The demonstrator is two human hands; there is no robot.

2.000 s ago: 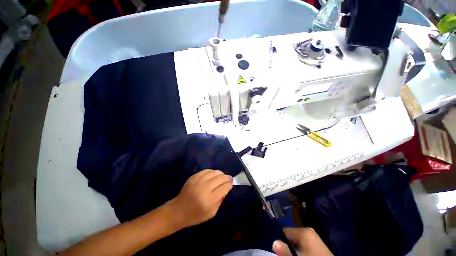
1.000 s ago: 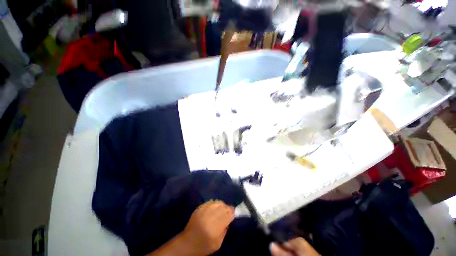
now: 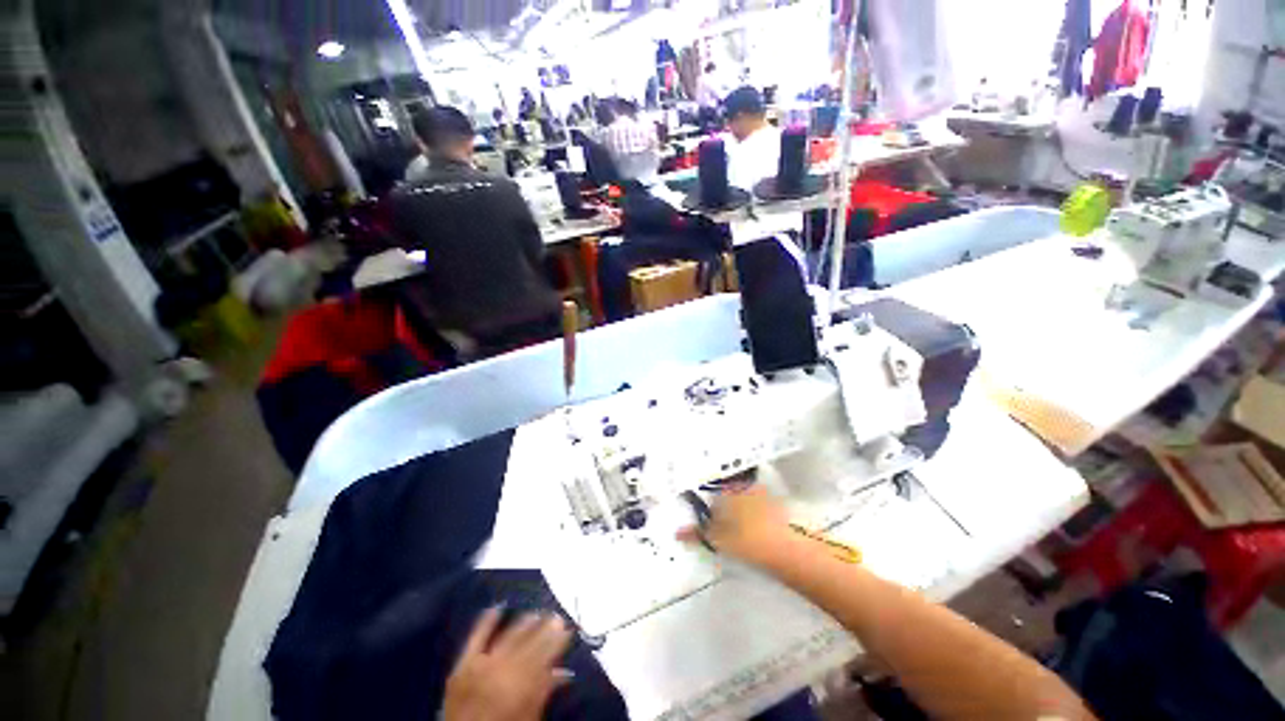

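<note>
Dark navy cloth (image 3: 409, 578) lies on the white table to the left of the sewing machine (image 3: 747, 430). My left hand (image 3: 510, 669) lies on the cloth near the front, slightly blurred, its fingers apart. My right hand (image 3: 740, 524) is on the machine bed under the arm, right of the needle area (image 3: 627, 510). A small dark thing shows at its fingertips; whether it is gripped is unclear. The yellow thread snips (image 3: 827, 544) lie just right of that hand, partly hidden by the forearm.
A pale blue trough (image 3: 381, 430) runs along the table's back. A brown-handled rod (image 3: 569, 345) stands behind the needle end. A black upright rectangle (image 3: 777, 313) stands above the machine. A person (image 3: 472, 233) sits beyond. Dark garments (image 3: 1163, 648) and an open carton (image 3: 1229, 486) are at right.
The view has tilted up, showing the factory floor. My right hand has moved from below the table edge onto the machine bed. My left hand has opened. The long dark tool no longer shows.
</note>
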